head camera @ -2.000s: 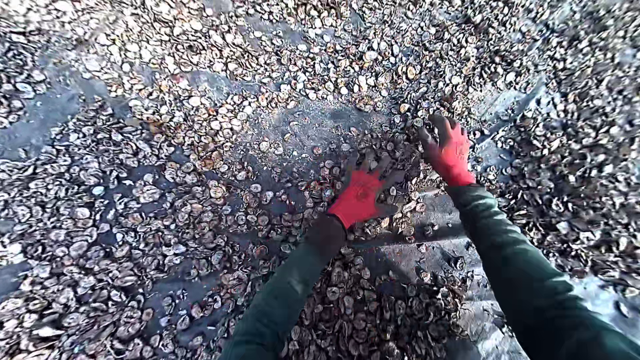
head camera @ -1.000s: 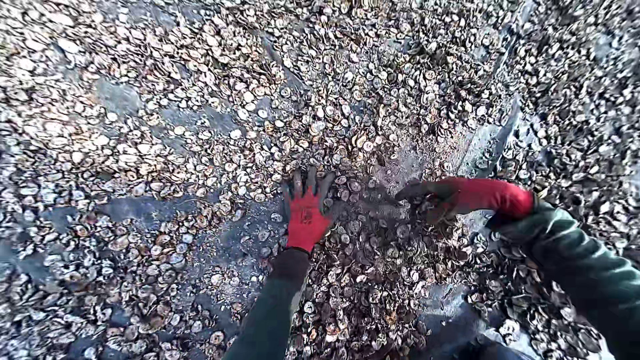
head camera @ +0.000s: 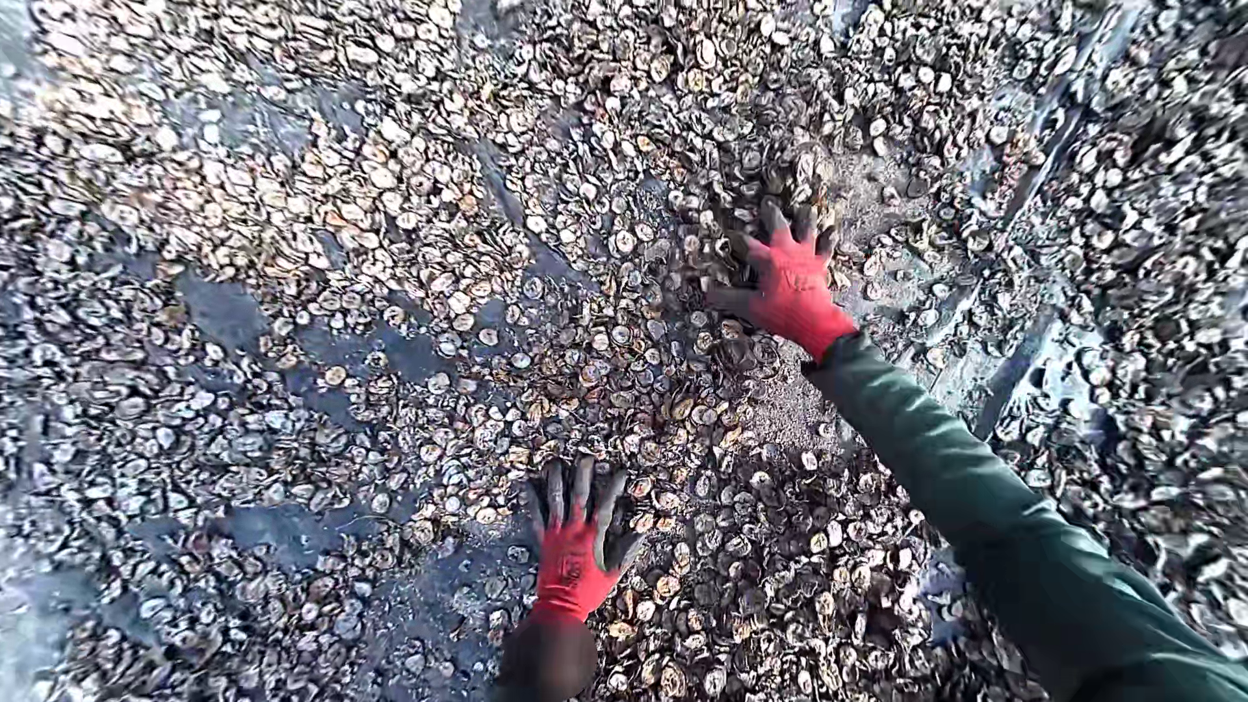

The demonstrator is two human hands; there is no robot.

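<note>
Small round dried slices or discs (head camera: 682, 478), pale to dark brown, lie scattered over a grey-blue sheet (head camera: 224, 310); their exact kind cannot be told. At lower centre my left hand (head camera: 577, 546), in a red glove with dark grey fingers, rests palm down on the discs, fingers spread. Farther up and to the right, my right hand (head camera: 788, 283), gloved alike, reaches out over the discs with its fingers apart. Neither hand shows anything in its grip; the palms are hidden.
Folds of the sheet (head camera: 1048, 370) show through at the right. Fine pale debris (head camera: 790, 405) lies below my right hand. The discs are thick at upper left and along the right side, with bare patches of sheet (head camera: 288, 531) at lower left.
My right hand has moved away from me, up the view, and its fingers are now spread. My left hand stays low on the discs. The view has shifted somewhat.
</note>
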